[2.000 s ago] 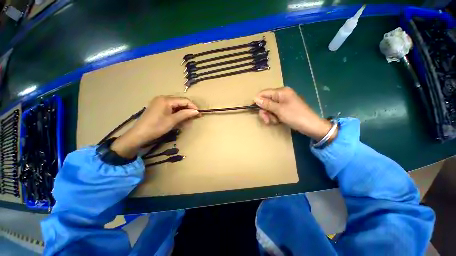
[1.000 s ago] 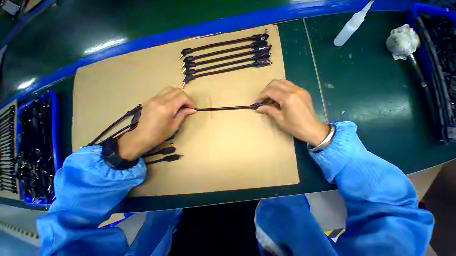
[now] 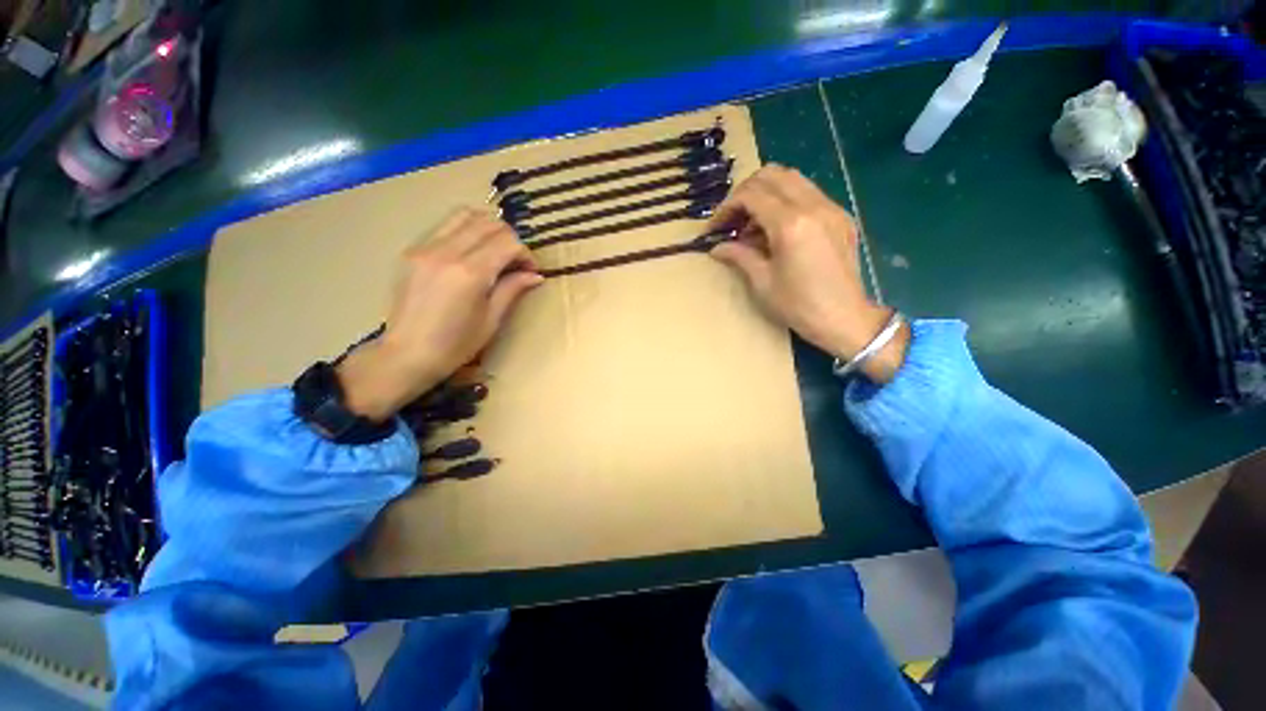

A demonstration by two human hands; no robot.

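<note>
A short black cable [image 3: 625,260] is stretched nearly straight between my hands, low over the cardboard sheet [image 3: 653,417]. My left hand [image 3: 465,289] pinches its left end and my right hand [image 3: 798,250] pinches its right end; both ends are largely hidden by fingers. Just beyond it lie several laid cables [image 3: 611,168] in a parallel row near the sheet's far edge, lumps at both sides. A loose pile of cables [image 3: 451,452] lies on the sheet, partly hidden under my left wrist and sleeve.
At the left are a blue bin [image 3: 156,417] of tangled cables and another sheet of cables [image 3: 25,458]. A pink item [image 3: 132,122] is at the far left. At the right are a squeeze bottle [image 3: 952,100], a white wad [image 3: 1100,129] on a dark stem and a second blue bin [image 3: 1150,39].
My hands have moved the held cable away from me, up close to the laid row. The camera view has shifted a little and the pink item now shows.
</note>
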